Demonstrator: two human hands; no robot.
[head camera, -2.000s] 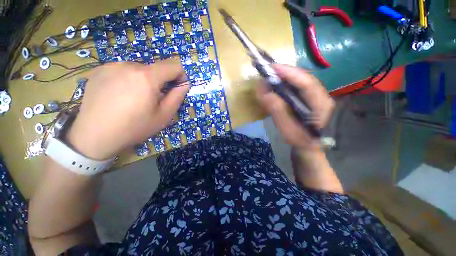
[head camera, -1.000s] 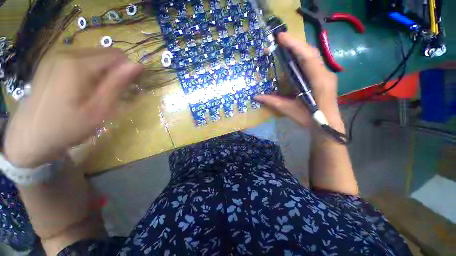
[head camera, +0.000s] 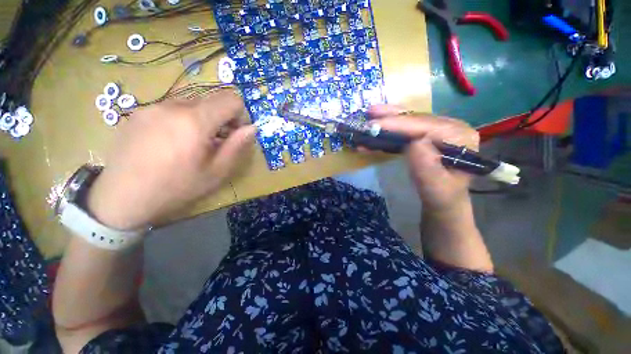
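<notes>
The blue PCB panel (head camera: 304, 48) lies on the tan board in front of me. My right hand (head camera: 432, 148) holds the soldering iron (head camera: 394, 140) with its tip pointing left over the lower left part of the panel. My left hand (head camera: 176, 152) is at the panel's left edge with thumb and fingertips pinched together. What lies between the fingertips is too small to tell. Round white components (head camera: 135, 42) on dark lead wires (head camera: 180, 52) trail left from the panel.
Red-handled pliers (head camera: 456, 59) lie open on the green mat (head camera: 484, 62) at the right. A black holder with blue and yellow parts (head camera: 564, 26) stands at the upper right. A dark wire bundle (head camera: 41, 41) with white discs (head camera: 15, 121) lies at the far left.
The panel has shifted right and down since the first frame. My left hand went left, then back to the panel's edge. The iron has swung from pointing up to pointing left over the panel.
</notes>
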